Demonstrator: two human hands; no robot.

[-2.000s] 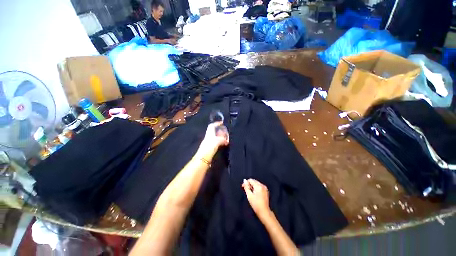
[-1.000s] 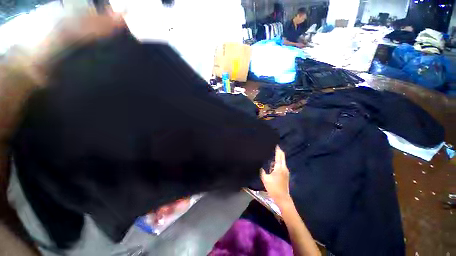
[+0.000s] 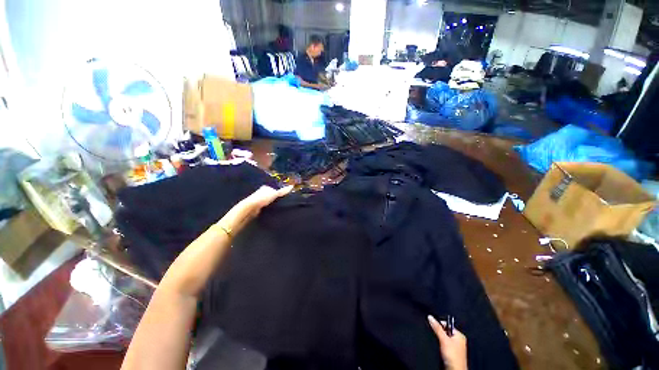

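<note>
A black garment [image 3: 303, 282] lies spread in front of me, over the left side of a black jacket [image 3: 412, 253] with its collar away from me. My left hand [image 3: 272, 195] is at the garment's far left corner, fingers closed on its edge. My right hand [image 3: 451, 348] is low on the jacket's right side, partly cut off by the bottom edge of the picture. It holds a small dark tool [image 3: 450, 326], perhaps thread snips. The near end of the garment runs out of the picture.
Black jackets [image 3: 455, 170] lie beyond, over white paper [image 3: 473, 206]. A folded black stack [image 3: 191, 191] is at left, black hangers [image 3: 354, 128] at the back, an open box [image 3: 585, 202] and dark folded garments [image 3: 607, 289] at right. A person [image 3: 311, 69] sits far back.
The black garment, raised at the left one second ago, now lies over the jacket. My left hand has come down and forward. My right hand is lower and nearer. The view has turned back left.
</note>
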